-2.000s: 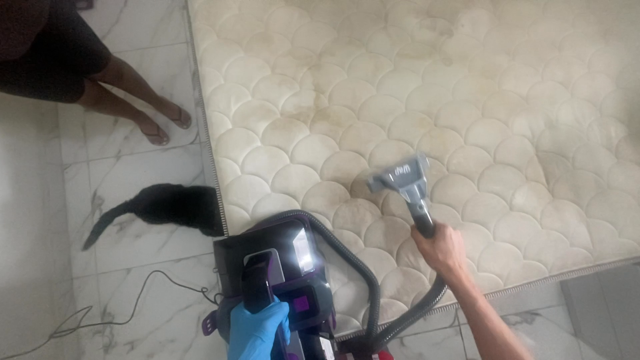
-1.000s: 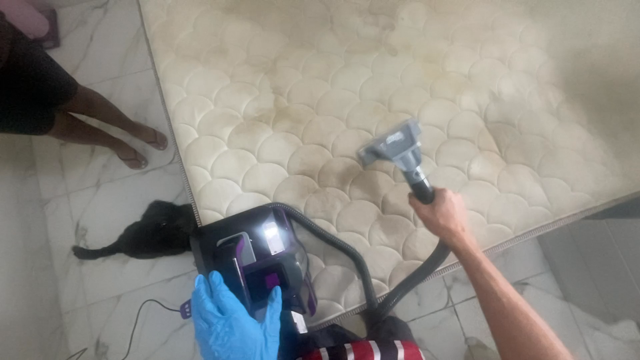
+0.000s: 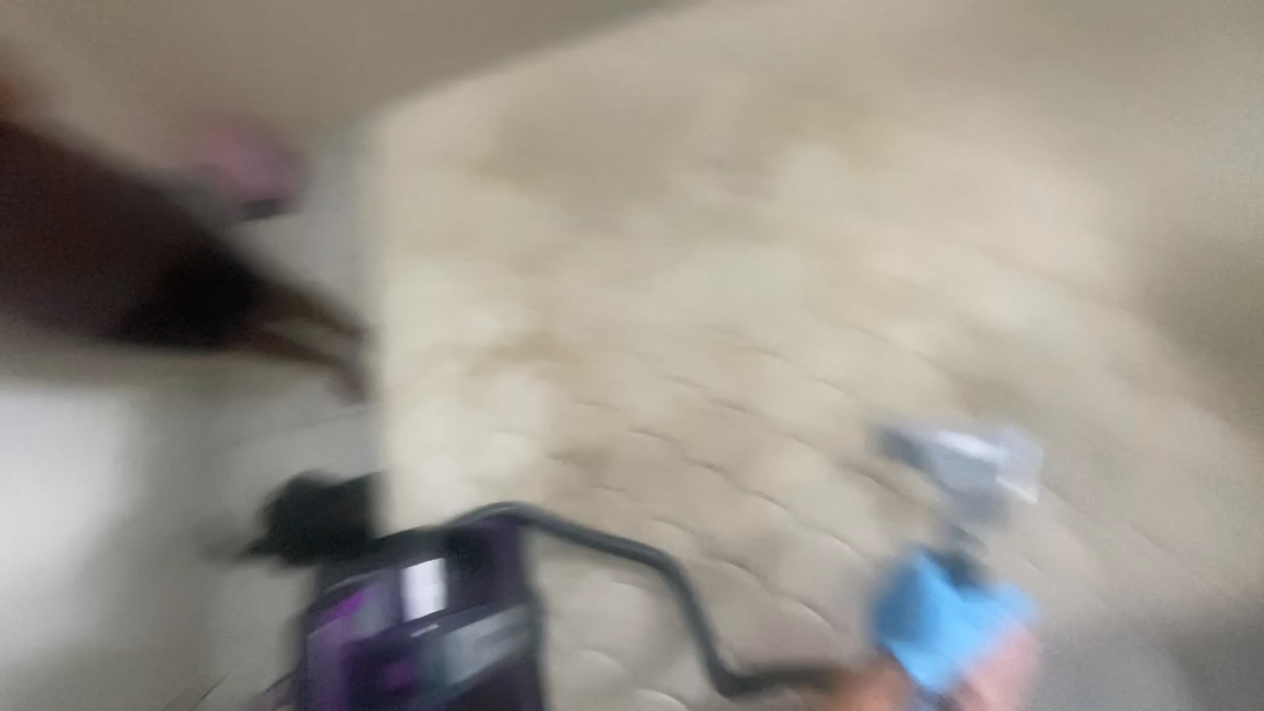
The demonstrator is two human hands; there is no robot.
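Observation:
Motion blur softens the whole head view. At the lower right, my blue-gloved left hand [image 3: 938, 612] is at the handle of the grey upholstery-cleaner nozzle [image 3: 963, 464], apparently closed round it. Bare skin that seems to be my right hand [image 3: 1002, 662] shows close against the glove; its fingers and grip cannot be made out. The nozzle is over the quilted, stained cream mattress [image 3: 652, 267]. A black and purple cleaning machine [image 3: 425, 632] stands at the lower left by the mattress edge. Its dark hose [image 3: 681, 583] bends over the mattress towards my hands.
A person in dark clothes [image 3: 118, 247] stands at the left, beyond the mattress edge. The black cat [image 3: 321, 518] is on the floor just behind the machine. A blurred pink object [image 3: 242, 163] lies at the upper left.
My gloved left hand has moved from the machine to the nozzle handle, which my bare right hand was holding. The view has shifted.

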